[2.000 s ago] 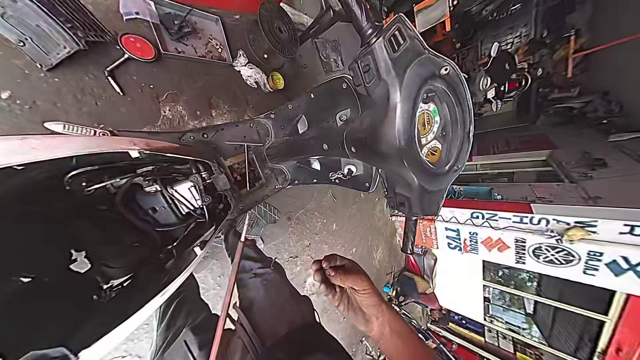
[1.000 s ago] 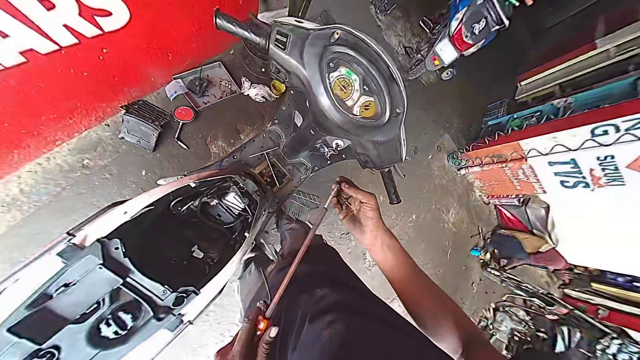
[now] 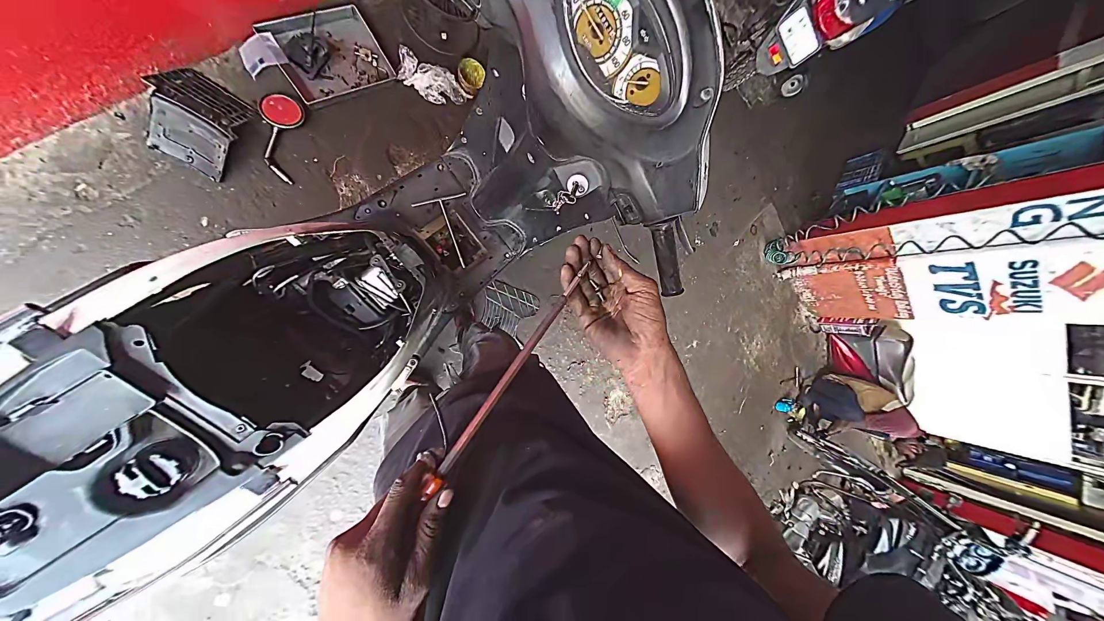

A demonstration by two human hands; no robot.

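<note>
My left hand (image 3: 392, 535) is closed around the orange handle of a long-shafted screwdriver (image 3: 513, 371). The shaft slants up to my right hand (image 3: 612, 297), whose palm faces up with curled fingers at the tip; something tiny may be there, too small to tell. Beyond my hands stands a partly stripped scooter, with its instrument cluster (image 3: 617, 52) at the top, a handlebar grip (image 3: 667, 259) near my right hand and an open frame bay (image 3: 285, 345) at the left. An ignition lock (image 3: 576, 185) with keys sits in the inner panel.
On the ground at the upper left are a metal tray (image 3: 332, 95) with parts, a round red reflector or mirror (image 3: 282, 110) on a stalk, a finned black part (image 3: 194, 121) and a yellow cup (image 3: 471, 75). Motorcycle parts (image 3: 862, 526) lie at the lower right, below a painted sign board (image 3: 992, 362).
My left hand has come into view holding the screwdriver's handle. My right hand, pinched two seconds ago, is now turned palm up at the tip. The view has shifted.
</note>
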